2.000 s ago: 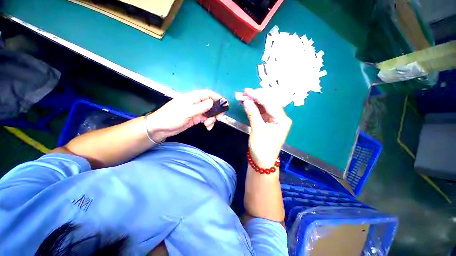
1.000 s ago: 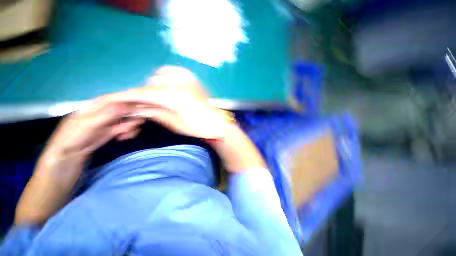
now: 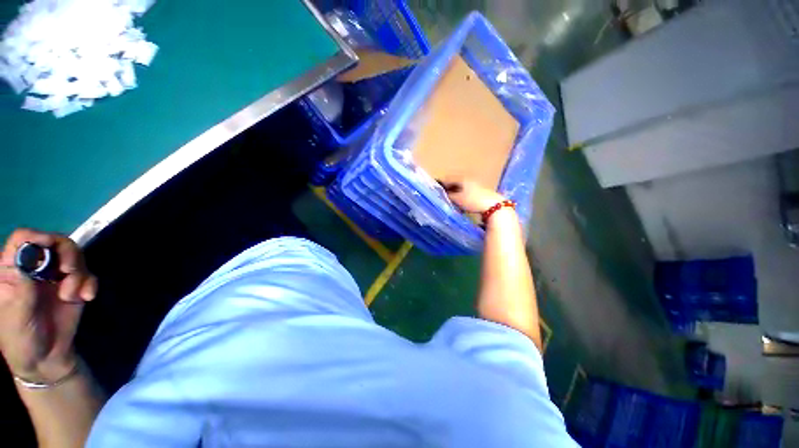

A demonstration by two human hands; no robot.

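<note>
My left hand (image 3: 44, 302), with a thin bangle, is at the lower left by the table edge. It holds a black cylindrical part (image 3: 33, 260) with its round end facing up. My right hand (image 3: 476, 198), with a red bead bracelet, reaches into the near corner of the blue crate (image 3: 537, 105). A small dark piece (image 3: 452, 187) shows at its fingertips, over the cardboard pad (image 3: 464, 122) on the crate bottom. Most of that piece is hidden, and I cannot tell whether the fingers still grip it.
White pieces (image 3: 74, 52) lie in a heap on the green table (image 3: 210, 61) at the upper left. The crate has a clear liner and tops a nested stack beside the metal-edged table corner. Other blue crates (image 3: 708, 293) stand at the right.
The view has swung right towards the crate. The hands, close together a second ago, are now far apart. My right hand has moved into the crate, and my left hand stays by the table edge.
</note>
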